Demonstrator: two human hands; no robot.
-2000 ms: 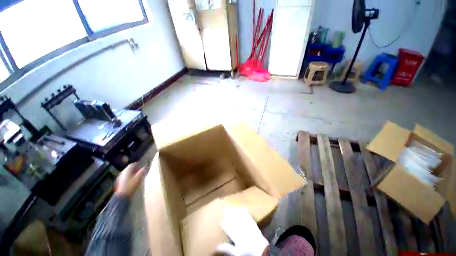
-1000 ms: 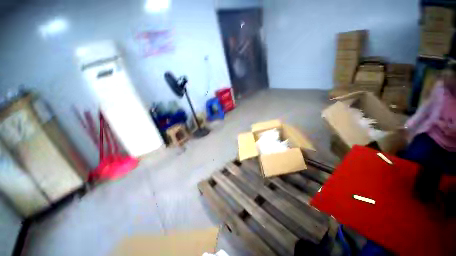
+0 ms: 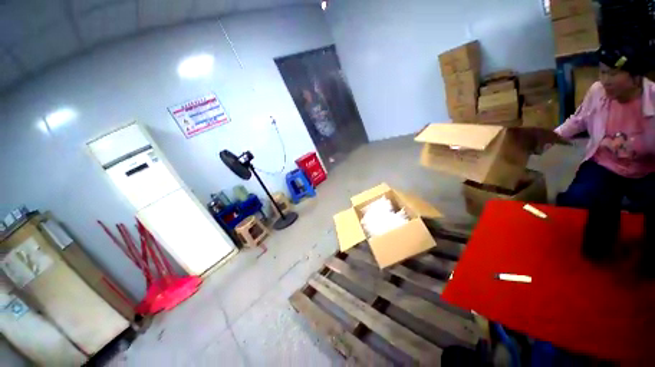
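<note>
Neither of my hands is in the picture. An open carton [image 3: 402, 244] with a pale heap of packing bags [image 3: 382, 218] inside stands on the wooden pallet [image 3: 363, 310]. A low table with a red cloth [image 3: 546, 279] is at the right. Two small slim whitish objects, maybe utility knives, lie on it, one near the middle [image 3: 515, 278] and one near the back edge [image 3: 535, 211]. A dark upright block [image 3: 602, 226] stands on the table's far right part.
A seated person [image 3: 623, 136] holds a tilted carton [image 3: 467, 152] above another carton [image 3: 535, 197]. Stacked cartons [image 3: 461, 82] stand by the back wall. A fan [image 3: 260, 186], stools [image 3: 251, 231], red brooms [image 3: 161, 287] and cabinets [image 3: 64, 287] stand at the left.
The view has swung right, away from the window side. The large open carton and both my hands have left the picture. The person's carton is now tipped over.
</note>
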